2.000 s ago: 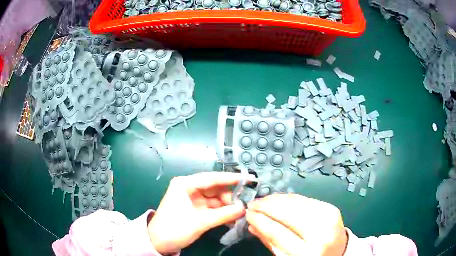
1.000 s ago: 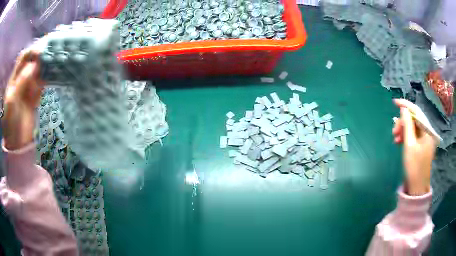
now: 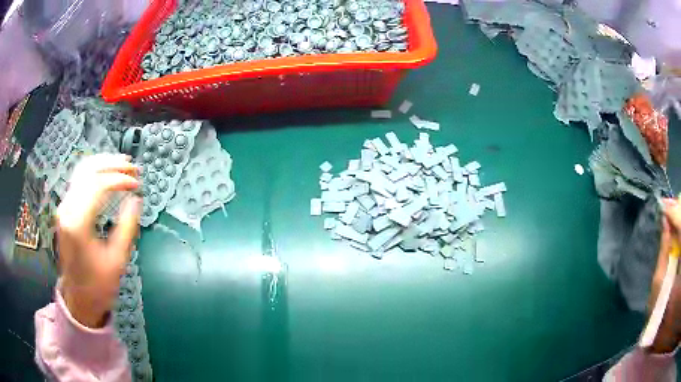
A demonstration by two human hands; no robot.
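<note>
My left hand (image 3: 101, 231) is over the left stack of grey domed sheets (image 3: 160, 160), slightly blurred, with thumb and fingers apart and nothing seen in it. My right hand (image 3: 667, 287) is at the far right, cut off by the picture's edge. It holds a slim tool (image 3: 660, 306) with a white shaft and a yellow section. Its fingertips are at the top corner of a limp grey sheet (image 3: 627, 250) in the right stack; whether they grip it is unclear.
A pile of small grey rectangular pads (image 3: 403, 198) lies right of centre on the green tabletop (image 3: 448, 328). A red-orange basket (image 3: 299, 69) of round grey parts (image 3: 276, 26) stands at the back. A red item (image 3: 647, 127) lies at the right, among grey sheets.
The domed sheet that my left hand held up is no longer in it; the hand has moved lower and inward. My right hand has moved down and outward to the right stack. The view has shifted slightly.
</note>
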